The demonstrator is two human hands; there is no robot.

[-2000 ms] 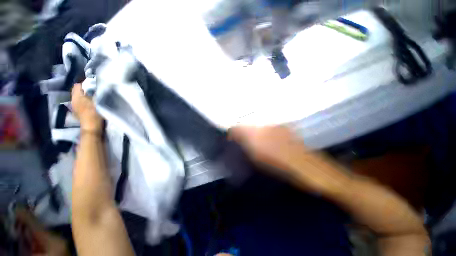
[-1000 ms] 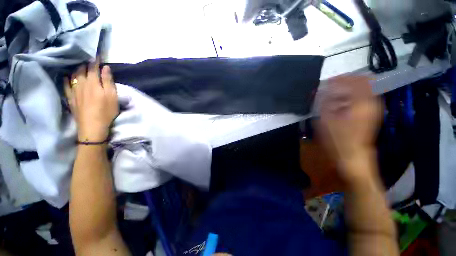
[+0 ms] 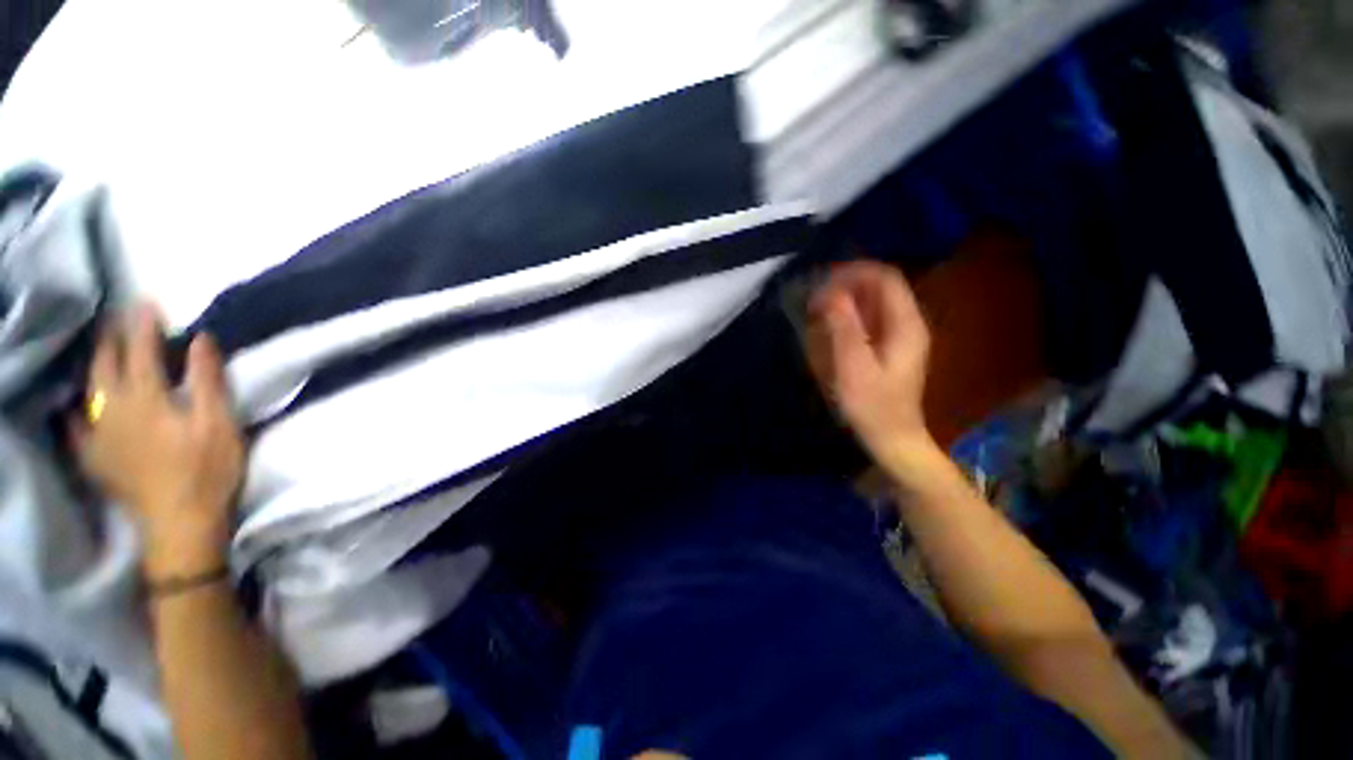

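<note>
A black fabric piece point(image 3: 594, 193) lies stretched along the front of the white table. A white garment panel with a black stripe point(image 3: 490, 386) lies along its near side and hangs over the table edge. My left hand point(image 3: 163, 431) rests on the left end of the cloth, back up and fingers apart. My right hand point(image 3: 873, 349) is just below the right end of the panel, with its fingers curled. It is blurred, and I cannot tell whether it holds any cloth.
The white table's grey front edge point(image 3: 876, 104) runs up to the right. Dark loops point(image 3: 927, 21) show at the top edge. Part of the machine point(image 3: 460, 18) is cut off at the top. A grey heap of garments point(image 3: 52, 297) is at the left. Black and grey cloth point(image 3: 1261, 223) hangs at the right.
The view has turned. The white striped panel now lies straightened along the black piece. My right hand has moved in from the right, to below the cloth's right end.
</note>
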